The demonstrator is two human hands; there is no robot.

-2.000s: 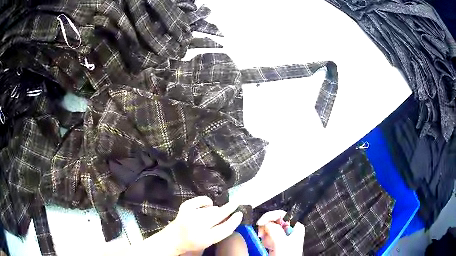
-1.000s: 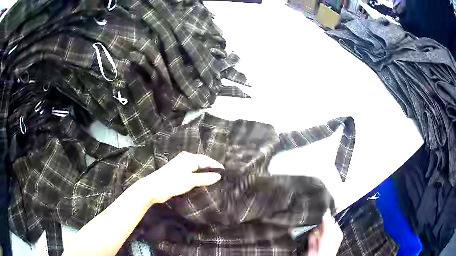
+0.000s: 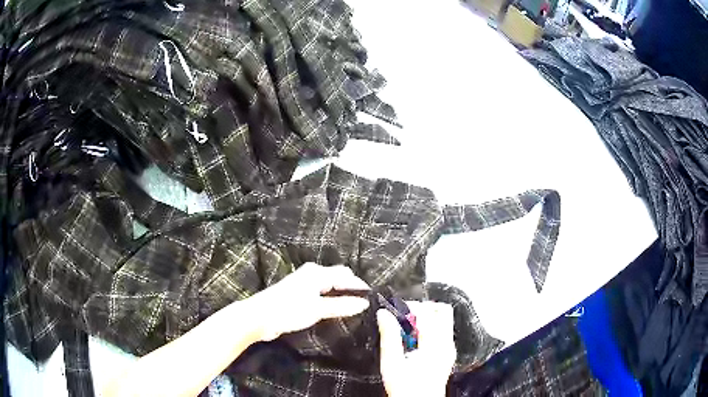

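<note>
The dark plaid garment lies spread on the white table, with a tie belt lying out to the right and bent down at its end. My left hand pinches a dark edge of the garment between thumb and fingers. My right hand is close beside it, closed around small thread snips, which show red and blue glints and a dark part pointing at the pinched edge. The snips' blades are too small and blurred to tell if they touch the cloth.
A large heap of plaid garments with white loops fills the upper left. A grey garment heap hangs along the right table edge. A blue bin with plaid cloth is below that edge. A cardboard box stands at the top right.
My hands have moved from the table's front edge up onto the garment and closer together. The right part of the garment, blurred and stretched out a second ago, now lies gathered under my hands.
</note>
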